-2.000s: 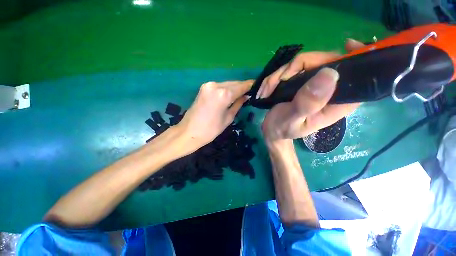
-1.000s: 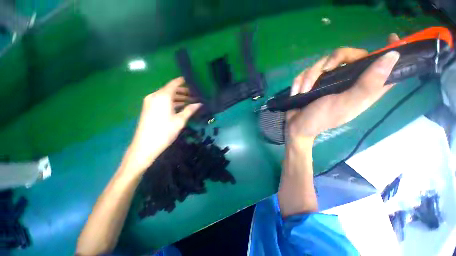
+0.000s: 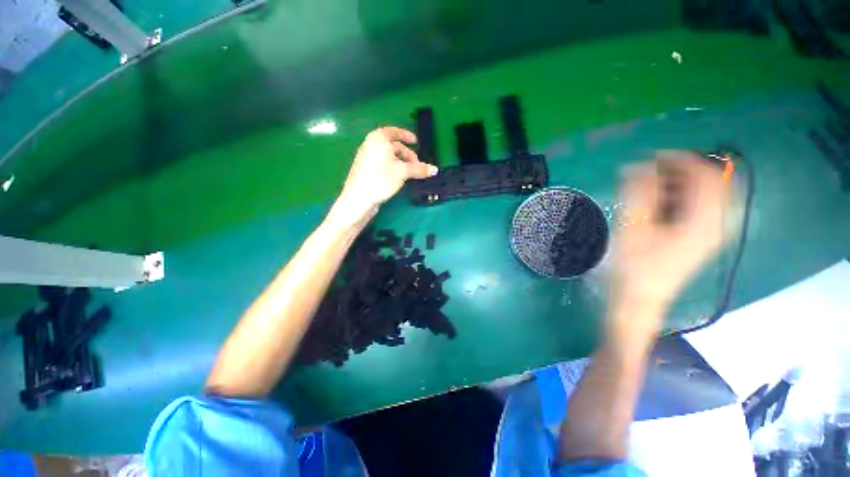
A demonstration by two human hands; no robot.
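Observation:
The black plastic frame (image 3: 480,177) lies on the green surface, its three arms pointing away from me. My left hand (image 3: 380,175) pinches its left end between thumb and fingers. My right hand (image 3: 673,219) is raised at the right and strongly blurred; its grip cannot be made out. A small orange part of the screwdriver (image 3: 729,169) shows beside it; the rest is hidden. The round screw dish (image 3: 559,233) lies between frame and right hand, with dark screws on its right part. A heap of small black pads (image 3: 387,293) lies nearer me.
Other black frames (image 3: 58,345) lie at the left edge, more at the far right. A pale metal bracket (image 3: 79,263) juts in from the left. A black cord (image 3: 743,242) curves down the right side. A white sheet (image 3: 783,326) with black parts is at the lower right.
The screwdriver has left the frame's right end, and my right hand has moved right and is blurred. The frame appears flat, with my left hand still at its left end. The view has shifted.

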